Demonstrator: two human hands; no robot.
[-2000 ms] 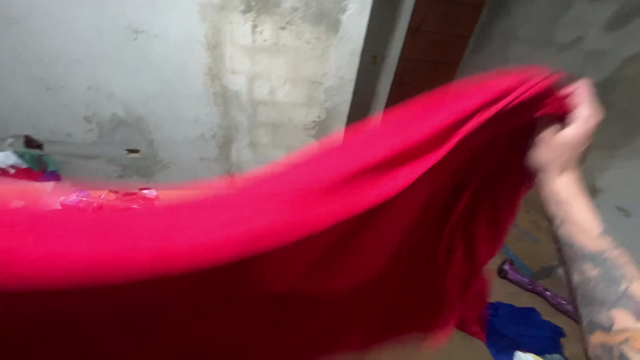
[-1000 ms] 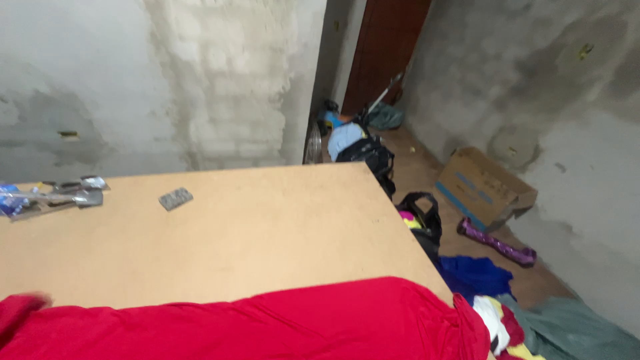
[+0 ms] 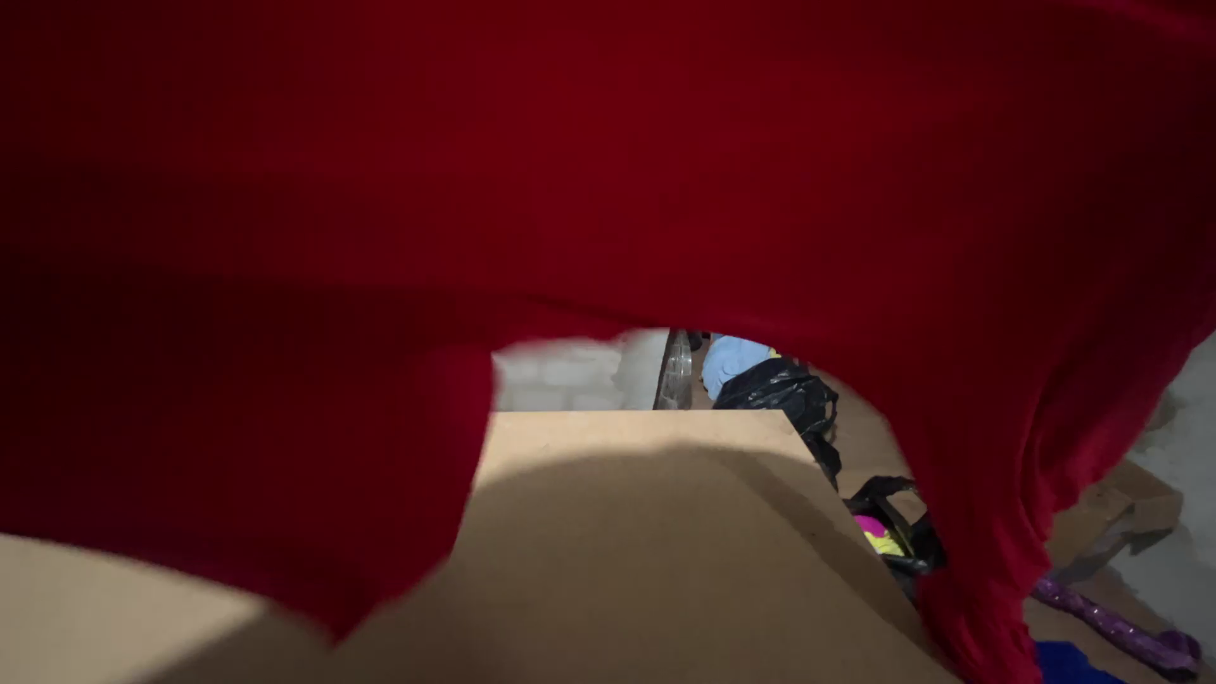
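Observation:
A large red cloth hangs in the air close before the camera and fills the upper part of the view. Its lower edge is uneven, with one flap dropping at the left and a bunched, folded length coming down at the right. Below it lies the bare top of a light wooden table, on which the cloth casts a shadow. Neither my left hand nor my right hand can be seen, so what they hold does not show.
Beyond the table's right edge are black plastic bags, one near a light blue item. A cardboard box, a shiny purple tube-shaped item and blue fabric are on the floor at the right. A pale wall stands behind.
One second ago the red cloth lay along the near side of the table; now it is raised before the camera, hiding much of the wall and the tabletop items.

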